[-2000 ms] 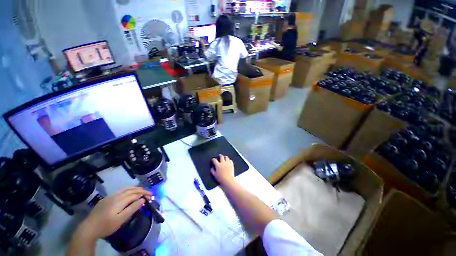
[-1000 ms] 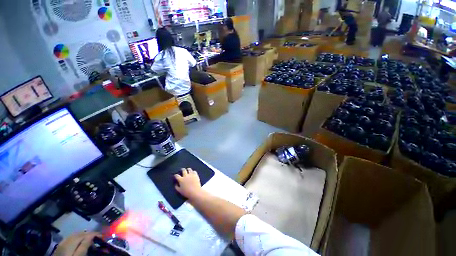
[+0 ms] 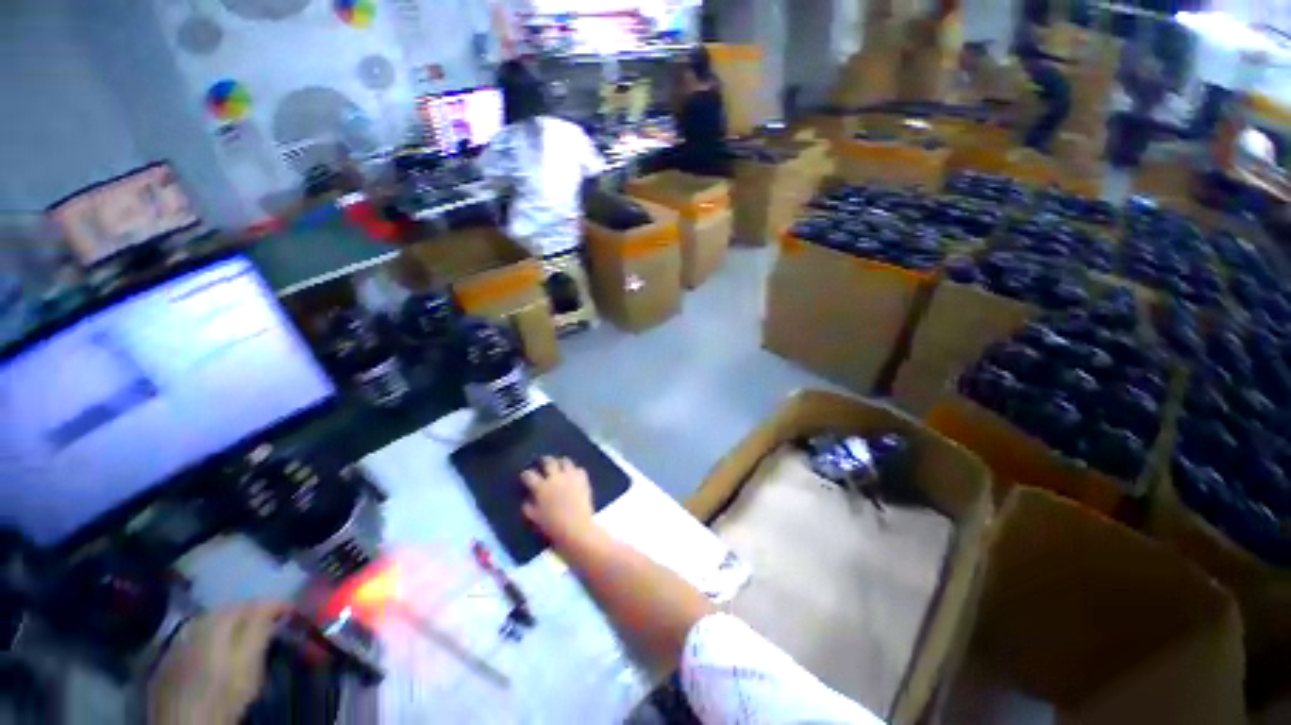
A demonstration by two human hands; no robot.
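My right hand (image 3: pixel 561 496) rests on the black mouse pad (image 3: pixel 496 482); the mouse under it is hidden. My left hand (image 3: pixel 213 666) is blurred at the bottom left, on or against a black camera unit (image 3: pixel 305 680) cut off by the lower edge; its fingers are hard to make out. A red glow shows beside this unit. Another black dome camera (image 3: pixel 319 517) with a silver base stands behind it. The monitor (image 3: pixel 142 383) shows a light window with a grey-blue patch. A short dark and red pen-like stick (image 3: pixel 503 584) and a thin tan rod (image 3: pixel 450 644) lie on the white tabletop (image 3: pixel 581 652).
Several dome cameras (image 3: pixel 491 371) stand behind the mouse pad. An open carton (image 3: pixel 977 524) at the right holds a beige sheet (image 3: pixel 835 567) and a black camera (image 3: pixel 857 460). An empty-looking carton (image 3: pixel 1104 623) is beside it. Cartons full of black cameras stand beyond. Two people are at far benches.
The view has swung right, then slightly back left. The glow by the unit in front changed from blue to red. My right hand stays on the pad; my left hand stays by the unit.
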